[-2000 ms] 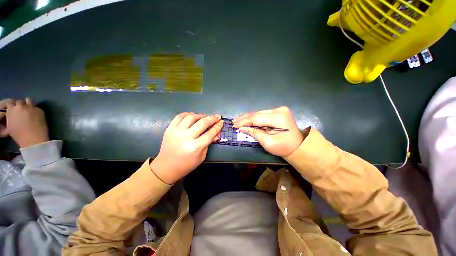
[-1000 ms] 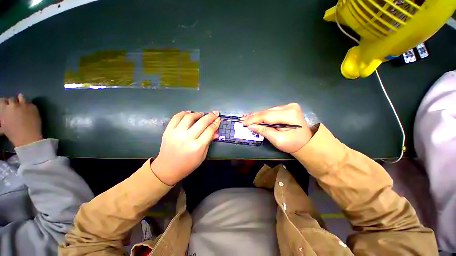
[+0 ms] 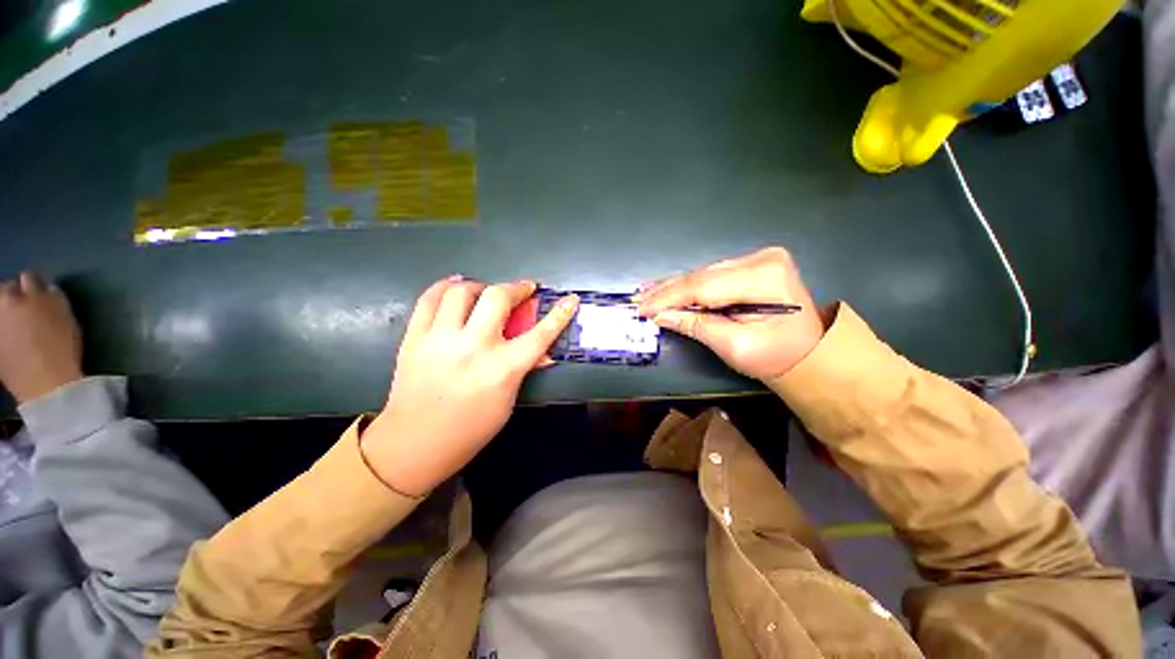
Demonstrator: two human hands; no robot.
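Note:
The open phone unit (image 3: 619, 332) lies at the bench's near edge, dark-rimmed with a white area at its right and a red patch at its left end. My left hand (image 3: 454, 364) holds its left end, one finger resting on the dark part beside the white area. My right hand (image 3: 741, 313) holds dark tweezers (image 3: 747, 309) in a pinch, fingertips at the unit's upper right edge. The tweezer tips are too small to make out. The tape sheet (image 3: 387, 174), clear with two gold-brown blocks, lies beyond my left hand.
A yellow desk fan (image 3: 960, 84) stands at the upper right, its white cord (image 3: 990, 232) curving to the bench edge. Small units (image 3: 1035, 101) with white patterned faces lie behind it. Another person's hand (image 3: 39, 337) rests at the far left; a person's pale sleeve is at the right.
My left hand has shifted on the unit, and the red end now shows. More of the white area is uncovered as my right hand sits further right. The view has shifted slightly.

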